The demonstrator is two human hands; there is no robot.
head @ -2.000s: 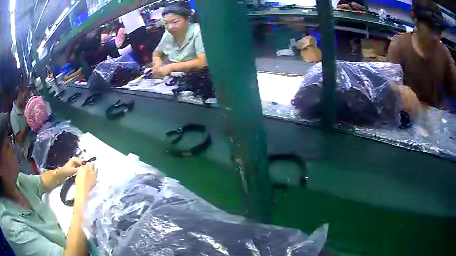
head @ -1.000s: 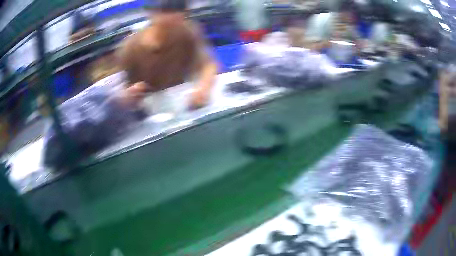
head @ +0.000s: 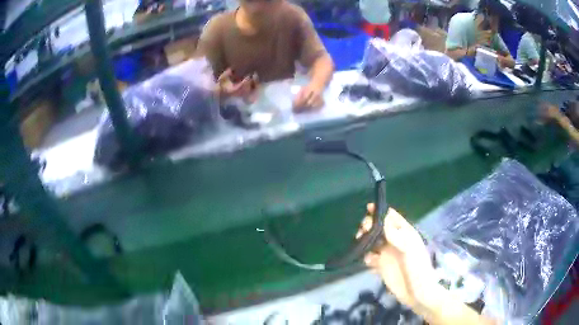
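Observation:
My right hand (head: 403,254) reaches in from the lower right, its fingers closed on the side of a large black headband (head: 381,193). The C-shaped band is held over the green conveyor belt, with its opening to the left. A flat dark end shows at its top, and a thin, pale-edged strip curves along its bottom left. Small black curved parts (head: 365,310) lie on the white work surface (head: 241,315) below my hand, partly cut off by the lower edge. My left hand is not in view.
A clear bag (head: 508,235) lies right of my hand; another (head: 127,311) is lower left. Black bands (head: 101,238) lie on the green belt (head: 209,254). Across it, a person in brown (head: 263,47) works between bags of dark parts. A green post (head: 108,82) stands left.
The view has swung to the right from the first frame, then steadied. My right hand has come into view holding a headband; neither earlier frame shows it.

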